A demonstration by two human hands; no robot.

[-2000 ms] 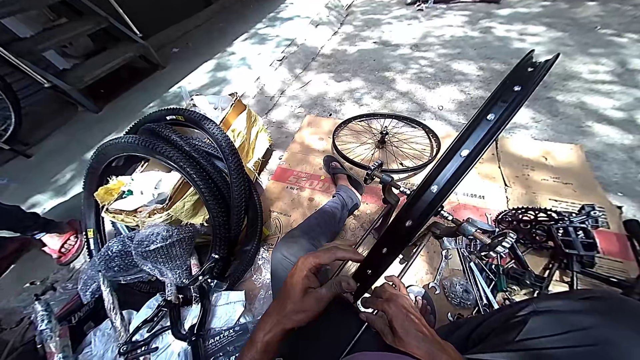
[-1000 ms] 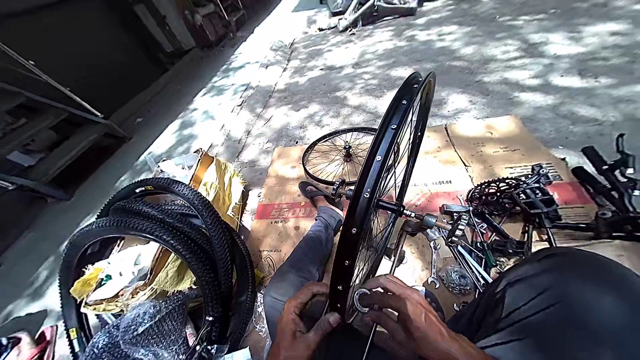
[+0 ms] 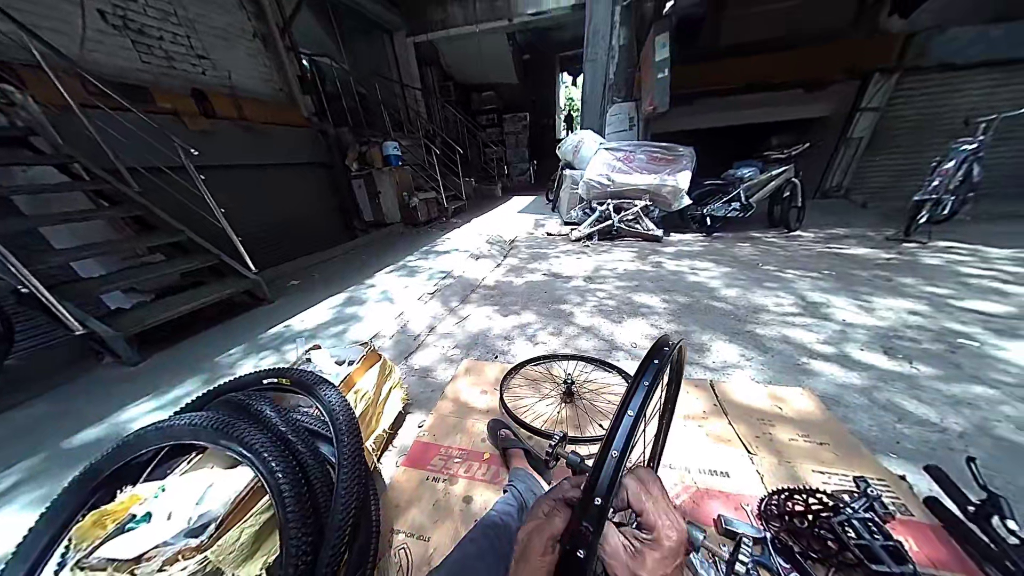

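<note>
A black spoked bicycle wheel (image 3: 614, 448) without a tire stands upright before me, tilted a little to the right. My left hand (image 3: 548, 524) grips its rim from the left side, low down. On the other side my right hand (image 3: 644, 524) is at the rim and spokes; its fingertips are hidden, so whether it holds a small thing cannot be told. A toothed metal part (image 3: 555, 450) shows at the hub axle. Beyond it, a second spoked wheel (image 3: 512, 400) lies flat on the cardboard (image 3: 456, 408), near my sandaled foot.
Several knobby tires (image 3: 344, 448) lean on a torn yellow sack at left. A crankset (image 3: 800, 512), pedals and tools lie at right, beside handlebar grips (image 3: 952, 508). Metal stairs (image 3: 160, 272) rise at left. Wrapped bundles (image 3: 640, 172), bicycle frames (image 3: 616, 220) and parked bicycles (image 3: 952, 180) stand farther off.
The view has tipped up toward the building. The wheel, seen nearly edge-on two seconds ago, now shows its spokes. Both hands remain low at its rim.
</note>
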